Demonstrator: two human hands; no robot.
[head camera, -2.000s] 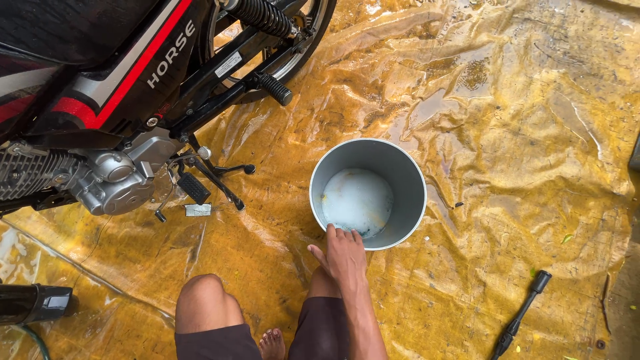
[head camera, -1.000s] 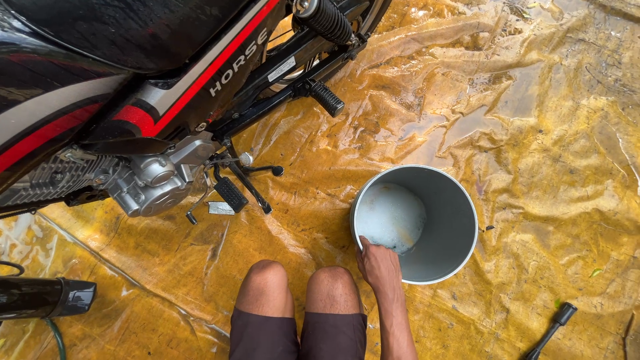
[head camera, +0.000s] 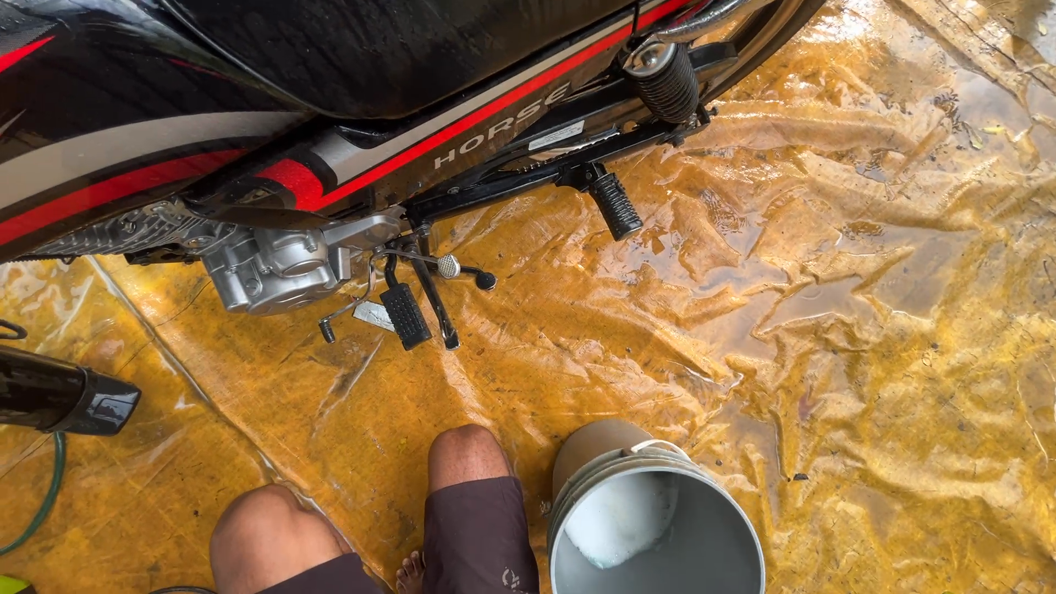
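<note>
Neither of my hands shows in the head view now, so what they hold cannot be seen. A grey plastic bucket leans at the bottom, right of my knees, its mouth facing up toward me. Whitish, foamy liquid lies inside, pooled toward the upper left. Above stands a wet black motorcycle with red and silver stripes. Its silver engine cover, black rubber pedal, ribbed footpeg and shock absorber spring face me.
A wrinkled, wet yellow tarp covers the ground, with puddles at the right. At the left edge lie a glossy black cylindrical object and a green hose. My bent knees are at the bottom.
The hand that was at the bucket's near rim has left the view. The bucket has moved closer to my knees and tilted. The view has shifted toward the motorcycle.
</note>
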